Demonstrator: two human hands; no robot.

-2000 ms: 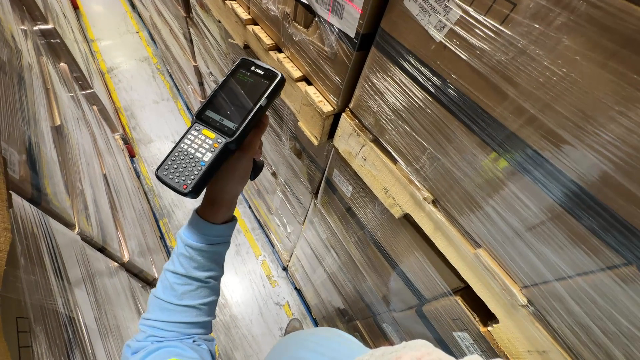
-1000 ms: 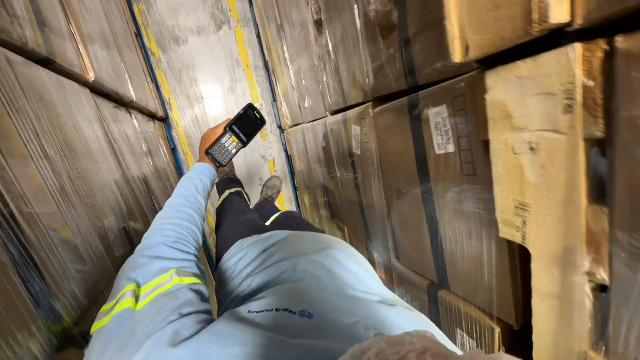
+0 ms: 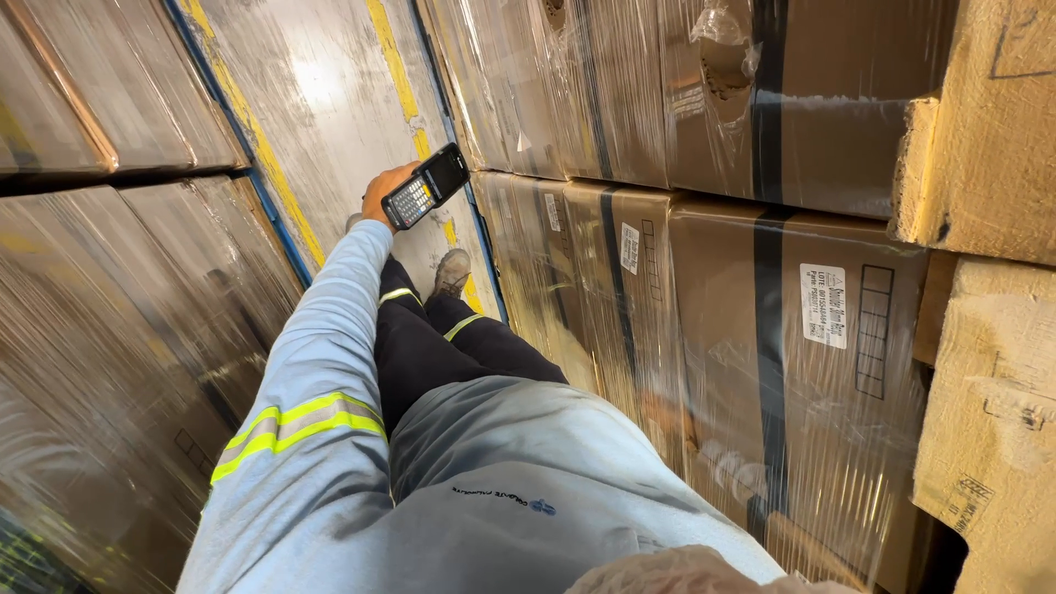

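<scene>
My left hand (image 3: 384,191) grips a black handheld mobile computer (image 3: 426,186) from behind. Its keypad, with grey and yellow keys, lies toward the hand, and its dark screen points up and to the right. The device is over the floor of a narrow aisle, beside the wrapped stacks on the right. My left arm, in a light blue sleeve with a reflective band, reaches forward from the lower left. My right hand is out of view.
Film-wrapped cartons (image 3: 726,297) with dark straps and labels line the right side, next to wooden pallet parts (image 3: 990,396). More wrapped stacks (image 3: 124,346) stand on the left. Between them runs a grey floor (image 3: 322,107) with worn yellow lines. A shoe (image 3: 452,272) is on it.
The view has tilted down strongly since the oldest frame, bringing my torso and legs into sight. My left hand still holds the mobile computer, now with its screen end tipped further to the right.
</scene>
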